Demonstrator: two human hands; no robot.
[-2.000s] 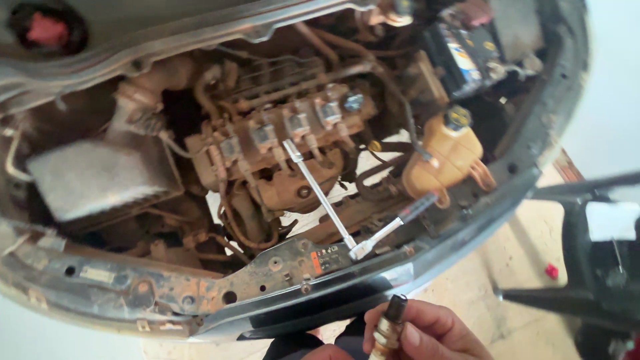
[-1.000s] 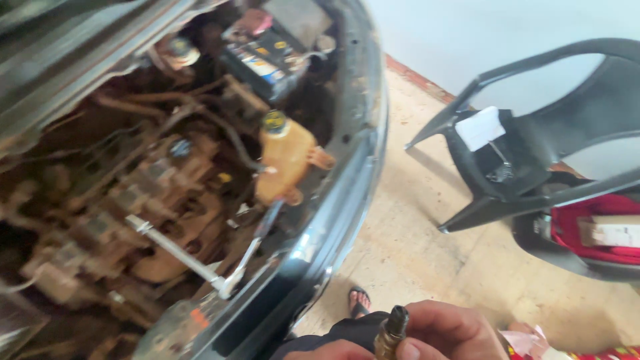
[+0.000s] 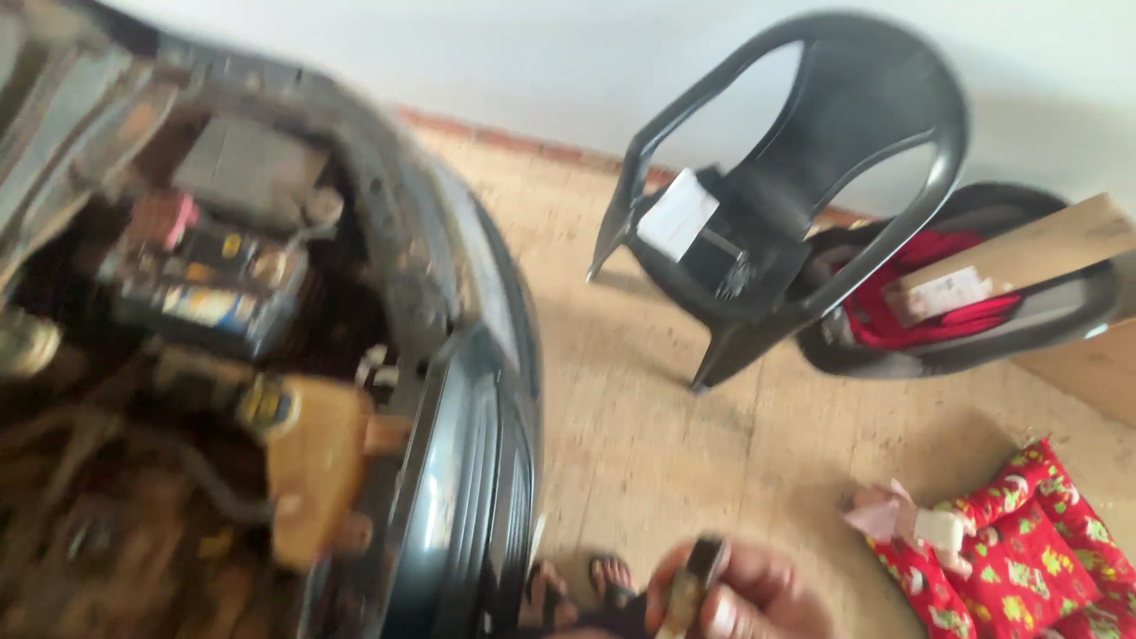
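My right hand [image 3: 754, 590] pinches a small cylindrical metal part [image 3: 685, 590] with a dark end, near the bottom centre; blur hides its finer detail. Of my left hand [image 3: 581, 634], only a sliver shows at the bottom edge, so its hold cannot be seen. Left of my hands is the open engine bay of a car, with a tan plastic coolant reservoir [image 3: 319, 470] and its dark cap. The car battery [image 3: 213, 275] sits farther up in the bay.
A black plastic armchair [image 3: 874, 106] bears a white packet [image 3: 679, 215] and a metal tool. Beside it, a dark padded carrier [image 3: 1056, 342] holds red cloth and a cardboard box [image 3: 1021, 253]. A red patterned cushion [image 3: 1034, 555] lies on the floor. The car's front edge [image 3: 461, 444] runs down the left; sandalled feet show below.
The view has swung right, from the engine toward the chair and floor. The socket wrench seen earlier on the engine is out of view. The small part stays in my right hand.
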